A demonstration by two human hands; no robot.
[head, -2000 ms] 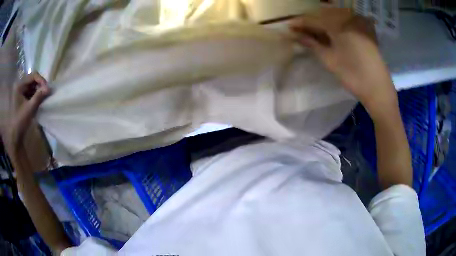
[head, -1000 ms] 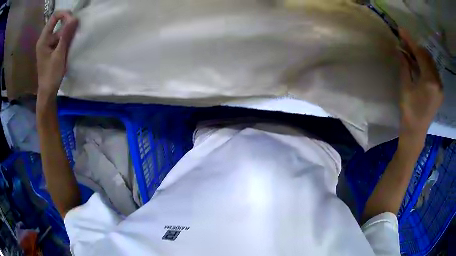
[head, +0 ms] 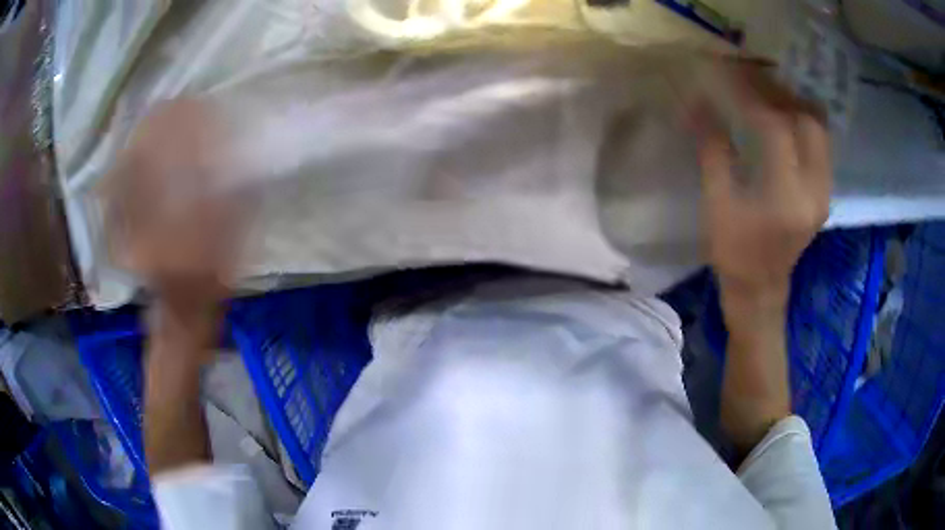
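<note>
The cream garment (head: 446, 176) lies spread across the table in front of me, its near edge hanging over the table's front edge. My left hand (head: 181, 197) is strongly blurred on the left part of the cloth; whether its fingers grip cannot be told. My right hand (head: 767, 171) is over the right end of the cloth, fingers bent and blurred; its hold on the cloth cannot be made out.
A bright light shines on the machine bed (head: 435, 16) at the top. A small blue and dark tool (head: 705, 19) lies right of it. Blue crates stand below the table at left (head: 301, 373) and right (head: 839, 352), the left holding pale cloth.
Both hands have moved inward from the stretched cloth's ends and sit lower in the picture. The cloth is less taut, with a fold near the right hand, and the lit machine area shows again.
</note>
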